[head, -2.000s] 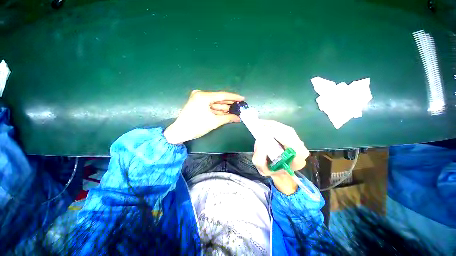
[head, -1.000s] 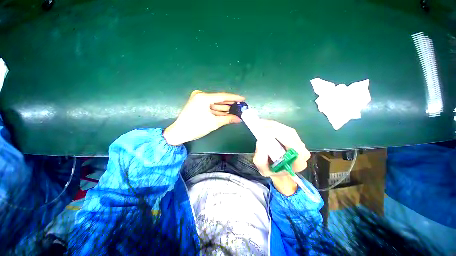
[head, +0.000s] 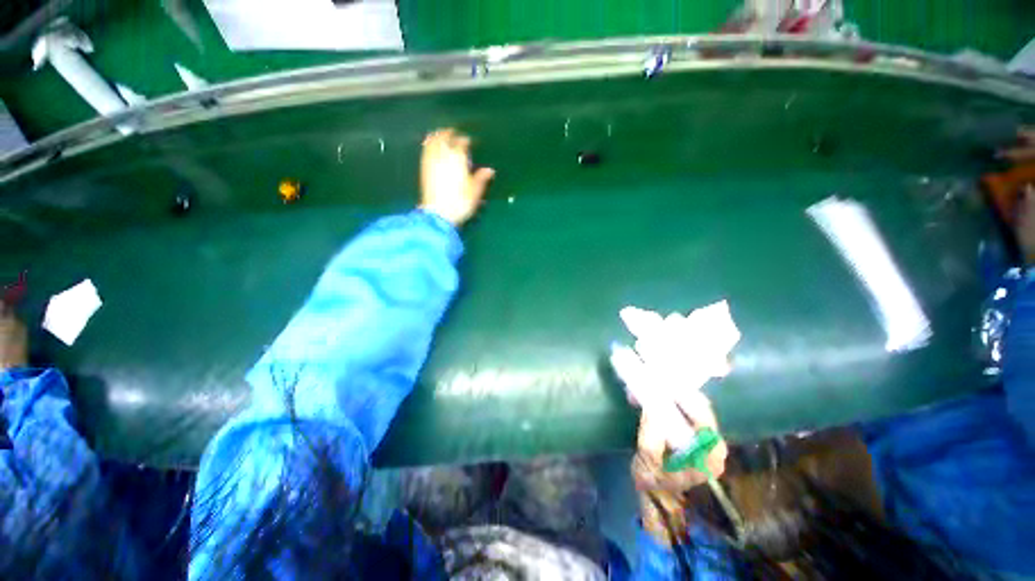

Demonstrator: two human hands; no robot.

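Note:
My left hand (head: 451,182) is stretched out over the far part of the green belt (head: 545,261), fingers curled and thumb apart. I cannot tell whether it holds or touches a part. My right hand (head: 679,443) is at the near edge, shut around the syringe, whose green cap (head: 692,451) shows at the rear. The white paper (head: 683,350) lies just beyond this hand, against the syringe's front end. The syringe tip is hidden or blurred there.
Small dark parts (head: 587,158) and an amber part (head: 291,190) lie along the far belt. White strips (head: 872,272) lie right, another paper (head: 72,312) left. A metal rail (head: 545,66) runs behind. A neighbour's hand shows at each side; an orange-brown fixture (head: 1008,191) is at right.
The view has shifted to show the far rail. My left hand has left the syringe tip and reached far forward. My right hand has moved the syringe to the paper.

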